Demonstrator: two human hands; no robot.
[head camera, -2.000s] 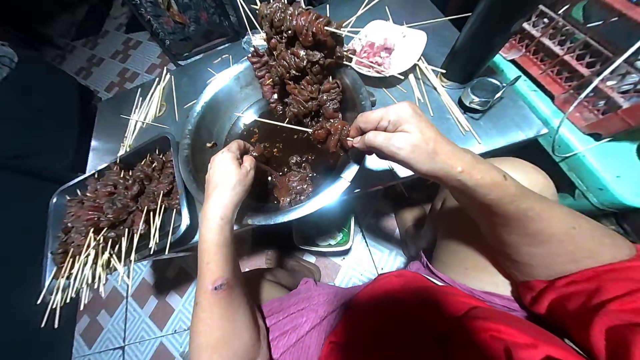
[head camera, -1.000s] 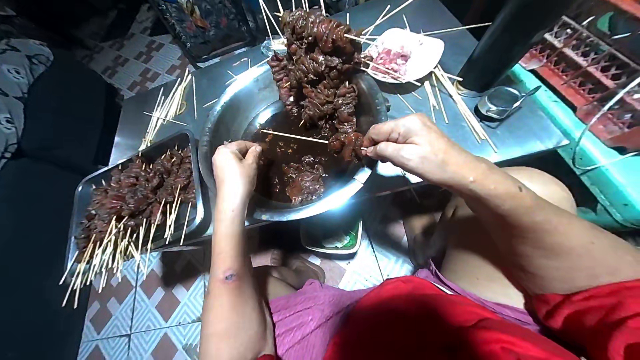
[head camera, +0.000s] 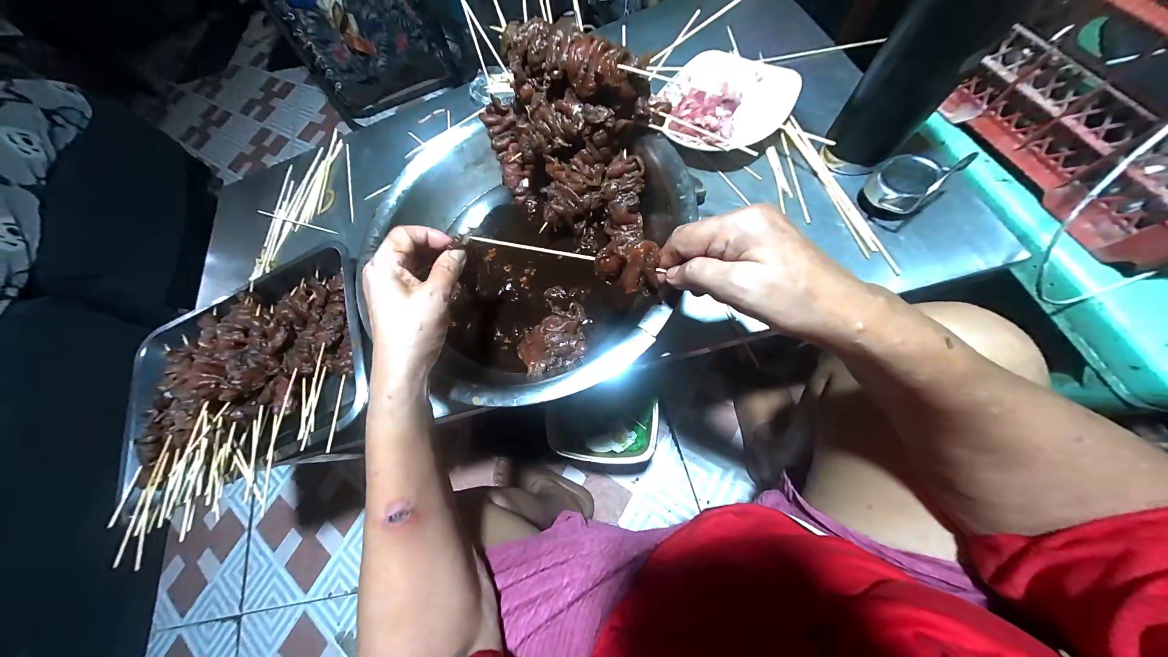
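My right hand (head camera: 730, 260) pinches one end of a bamboo skewer (head camera: 534, 248) beside a bunch of dark marinated meat (head camera: 628, 265) threaded on it. At the skewer's other end, the fingertips of my left hand (head camera: 415, 274) are closed together; whether they grip a small meat piece or the skewer tip is unclear. Both hands are above a large metal basin (head camera: 547, 391) holding brown marinade and a loose lump of meat (head camera: 555, 336). Loaded meat skewers (head camera: 575, 109) are piled across its far side.
A metal tray (head camera: 358, 365) of loaded skewers stands left. Bare bamboo sticks (head camera: 297, 205) lie on the metal table (head camera: 958, 242). A white plate (head camera: 776, 91) with pale pink pieces, a glass jar (head camera: 903, 185) with a spoon and a dark post (head camera: 912, 91) stand beyond. A green-edged container (head camera: 620, 443) sits below.
My left hand has come up from low in the basin to the skewer's free end. My right hand keeps hold of the other end, by the threaded meat.
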